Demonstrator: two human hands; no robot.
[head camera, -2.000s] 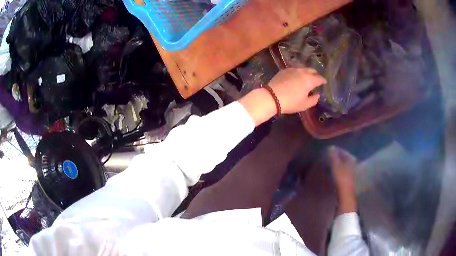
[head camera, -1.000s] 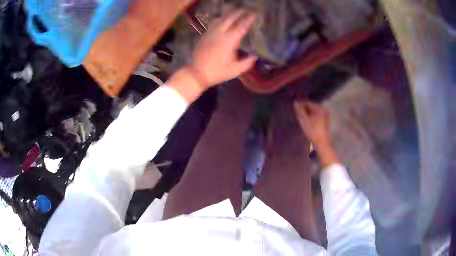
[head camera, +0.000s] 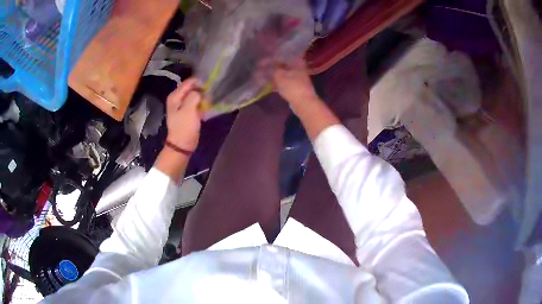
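Note:
A clear plastic bag with a yellow edge is held above my knees, in front of the red tray. Something dark and reddish shows through it, too blurred to name. My left hand grips the bag's near left corner at the yellow edge. My right hand is at the bag's right side with the fingers blurred against the plastic; it appears to grip the bag there.
A blue basket with clear bags in it stands at the upper left on an orange-brown board. Black bags and a round black object with a blue label lie at left. Pale fabric lies at right.
My left hand has taken hold of the clear bag, which is now out over my knees. My right hand has come up from beside my leg to the bag. The view has shifted right.

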